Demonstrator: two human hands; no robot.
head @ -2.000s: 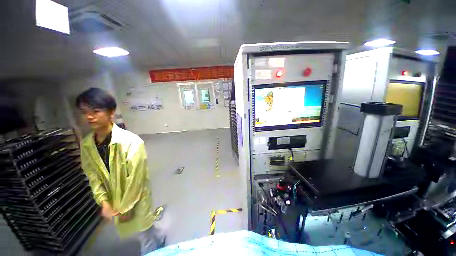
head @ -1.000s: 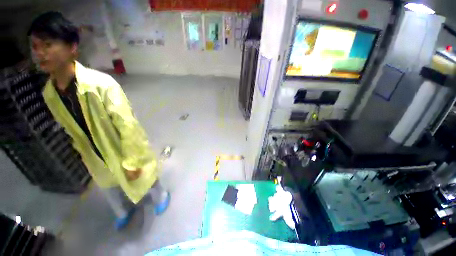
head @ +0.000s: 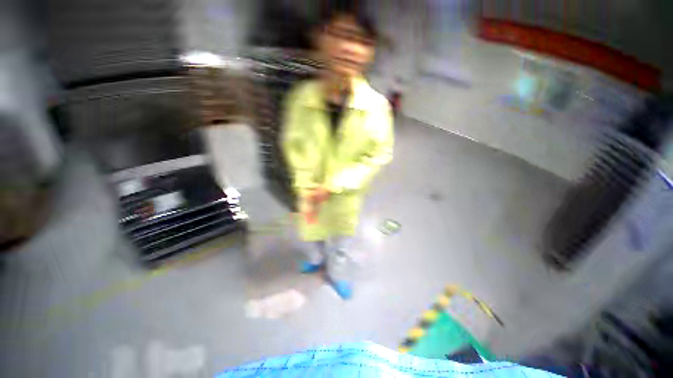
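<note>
Neither of my hands is in the picture. My light blue checked clothing shows along the bottom edge. Just beyond it a corner of the green table (head: 443, 338) shows, with part of a small dark rectangle (head: 465, 355) on it, cut off by my clothing. The whole view is blurred, so fine detail cannot be told.
A person in a yellow-green smock (head: 336, 151) with blue shoe covers stands ahead. A low stack of black trays (head: 181, 232) is at the left, with pale items on top. A dark rack (head: 601, 203) is at the right. Yellow-black tape (head: 428, 319) marks the grey floor.
The view has swung left and tilted. The test cabinets and press have left the picture, the tray stack has come in, and the person now appears near the middle.
</note>
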